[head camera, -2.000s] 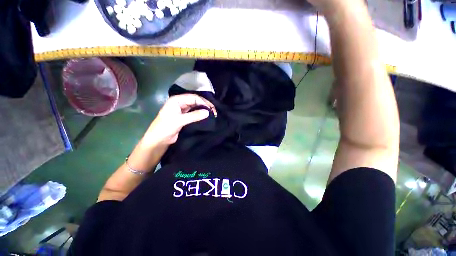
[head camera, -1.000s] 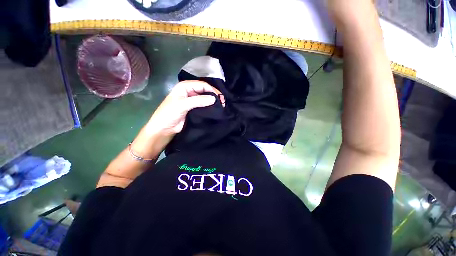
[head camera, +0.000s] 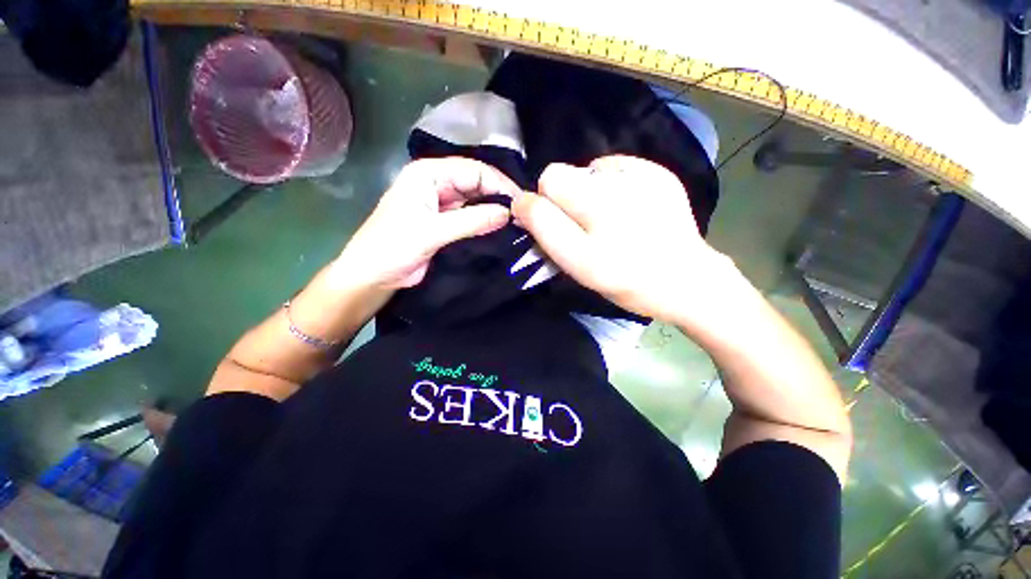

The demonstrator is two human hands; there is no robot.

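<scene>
The black garment (head camera: pixel 599 107) lies over my lap, with a pale grey patch (head camera: pixel 473 119) at its left edge. My left hand (head camera: pixel 435 221) pinches the black cloth between thumb and finger. My right hand (head camera: pixel 616 226) meets it, fingertips touching at the cloth. Two pale blades of thread snips (head camera: pixel 534 269) stick out from under my right palm. Their handles are hidden. A dark thread (head camera: pixel 783 96) loops over the table edge at the right. No needle can be made out between the fingertips.
A yellow tape measure (head camera: pixel 633 53) runs along the white table's edge. A pink mesh basket (head camera: pixel 266 107) stands on the green floor at left. Grey cloth-covered surfaces flank both sides. A dark bundle (head camera: pixel 74 40) hangs at upper left; a blue-white heap (head camera: pixel 74 345) lies far left.
My right hand has come back from far out over the table to my left fingertips. The snips' blades now show. My left hand still pinches the cloth. The view has tilted down.
</scene>
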